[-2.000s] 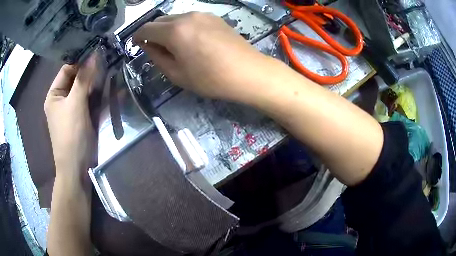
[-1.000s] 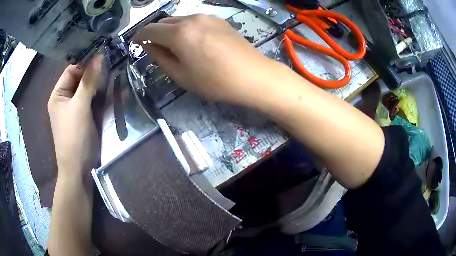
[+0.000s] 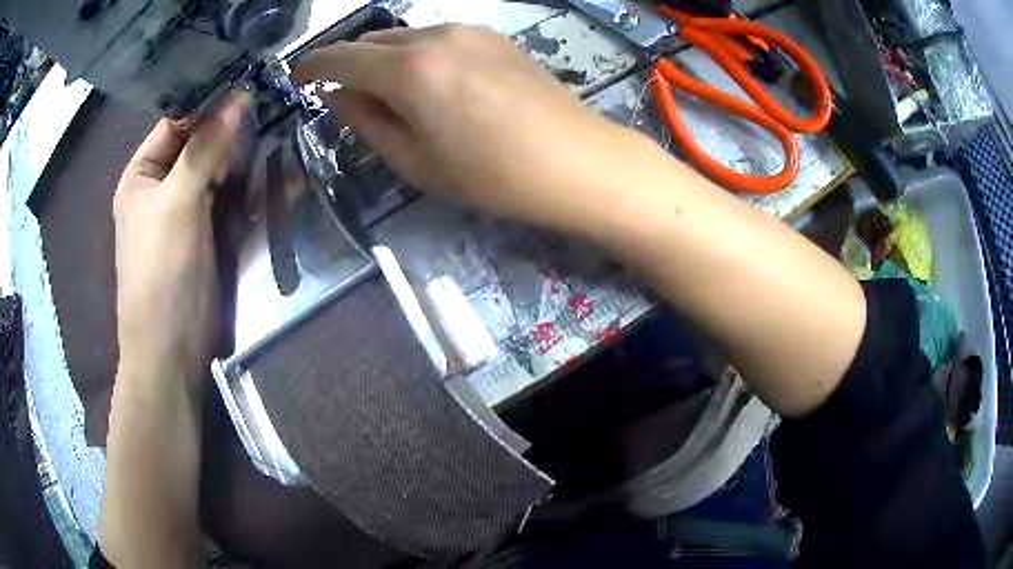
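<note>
The sewing machine head (image 3: 133, 56) is at the top left. My left hand (image 3: 178, 200) is bare, with its fingertips at the needle area (image 3: 267, 95); what they touch is too dark and blurred to tell. My right hand (image 3: 411, 100) is bare, its thumb and fingers bent together just right of the needle area; anything between the fingertips cannot be made out. The metal folder (image 3: 306, 283) lies below both hands. The dark brown ribbed strip (image 3: 389, 422) hangs from its wide mouth towards me.
Orange-handled scissors (image 3: 733, 100) lie at the upper right on the worn table (image 3: 522, 300). A pale bin (image 3: 983, 333) with yellow and green items is at the right edge. Dark brown fabric (image 3: 83, 245) lies left of my left hand. A grey strip (image 3: 700, 456) hangs at the lower middle.
The whole view has shifted a little, so the machine, folder and scissors sit slightly further right. Both hands stay at the needle area in nearly the same pose.
</note>
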